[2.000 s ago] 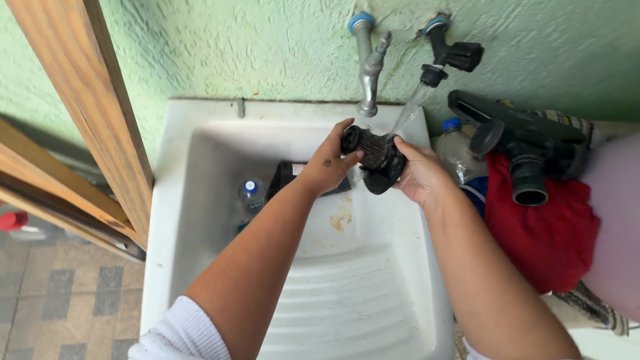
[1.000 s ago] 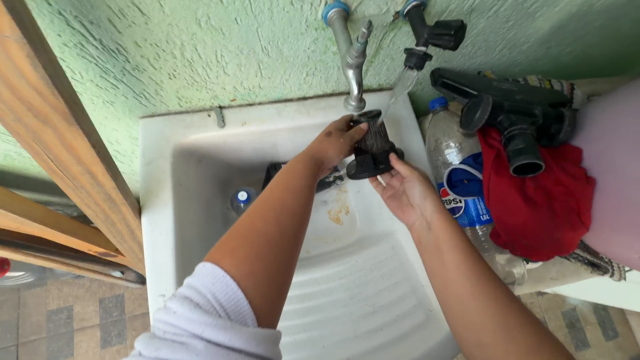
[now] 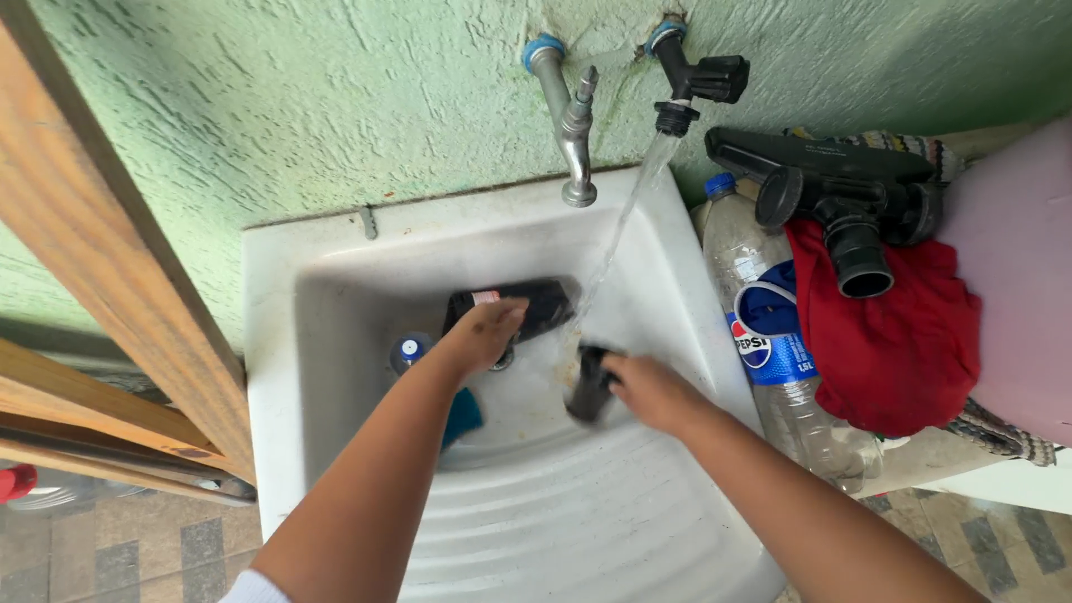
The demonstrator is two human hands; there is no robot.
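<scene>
My right hand [image 3: 657, 392] holds a black plastic part [image 3: 593, 385], blurred, low in the white laundry sink [image 3: 687, 335]. My left hand [image 3: 486, 335] holds nothing, its fingers a little apart, over a black plastic piece [image 3: 544, 310] lying in the basin. Water [image 3: 624, 226] runs from the black plastic tap [image 3: 682, 84] into the sink, just behind the held part. A teal sponge or cloth [image 3: 462, 416] lies partly under my left forearm, and a blue-capped bottle [image 3: 410, 350] stands to its left.
A metal tap [image 3: 569, 126] juts over the sink's back edge. At the right are a clear Pepsi bottle [image 3: 783, 368], a red cloth [image 3: 896, 335], a black plastic fitting [image 3: 854, 209] and a pink surface [image 3: 1013, 276]. Wooden beams [image 3: 126, 201] slant along the left side.
My left hand has let go of the black part and moved lower over the basin. My right hand has lowered the part from beneath the taps into the sink.
</scene>
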